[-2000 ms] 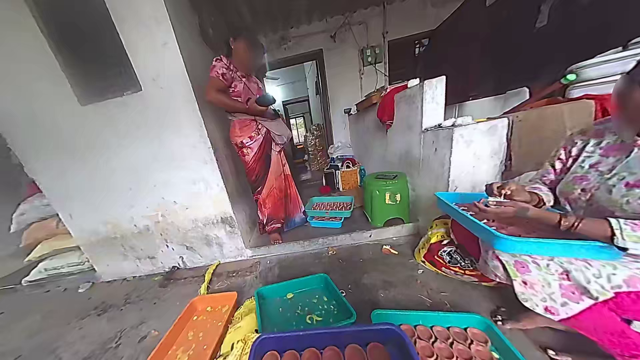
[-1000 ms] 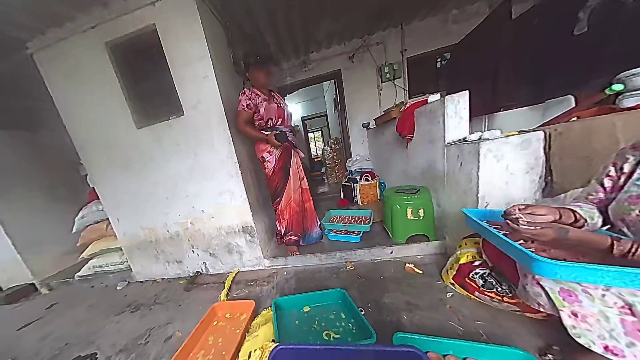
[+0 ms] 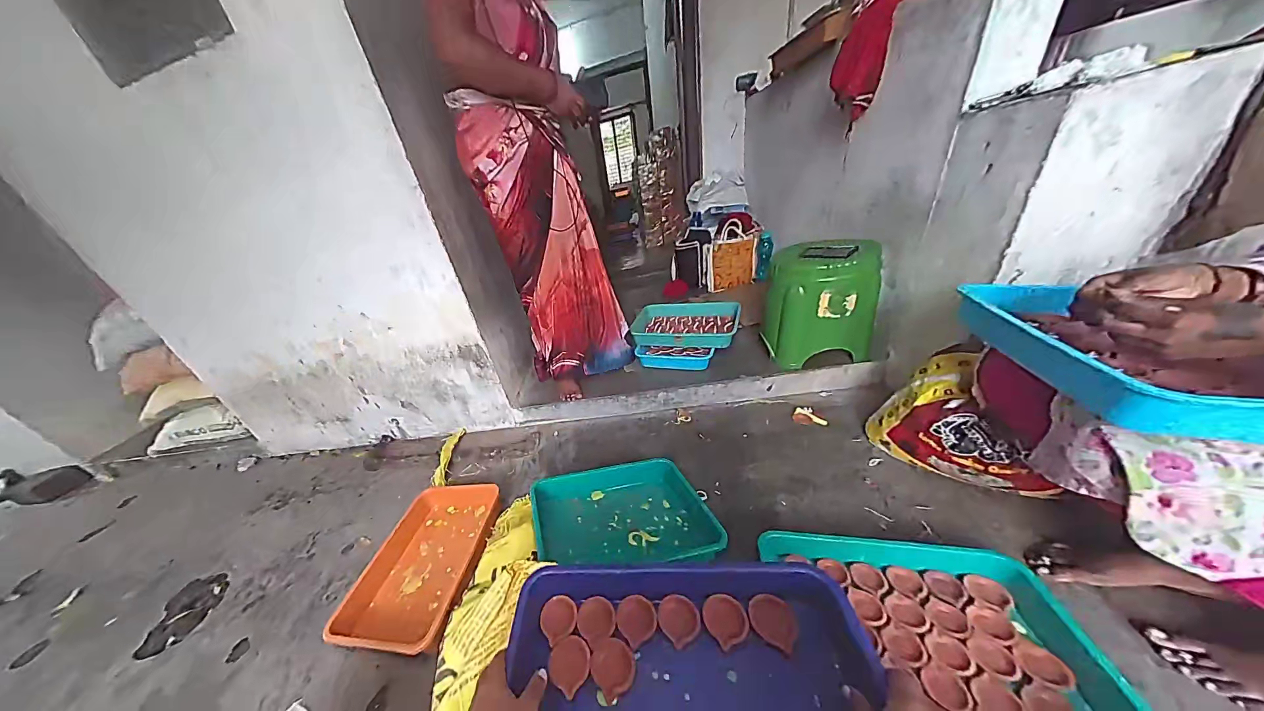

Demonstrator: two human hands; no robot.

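Note:
A dark blue plastic tray [image 3: 691, 583] stands tilted toward me at the bottom centre, with a row of clay diyas [image 3: 678, 620] along its far side and two more at its left. My left hand [image 3: 509, 686] grips the tray's left edge, thumb over the rim. My right hand [image 3: 869, 697] shows only slightly at the tray's lower right edge; its fingers are hidden. Close by on the right, a green tray [image 3: 894, 545] holds many diyas in rows.
Ahead lie a teal tray [image 3: 632, 474] with yellow scraps, an orange tray [image 3: 360, 607] and yellow cloth [image 3: 484, 602]. A seated person at right holds a light blue tray [image 3: 1116, 395]. Another person stands in the doorway by stacked trays [image 3: 686, 311] and a green stool [image 3: 825, 296].
The view has tilted down and shows more of the blue tray. My hands have come into view at its edges. The standing person stays in the doorway.

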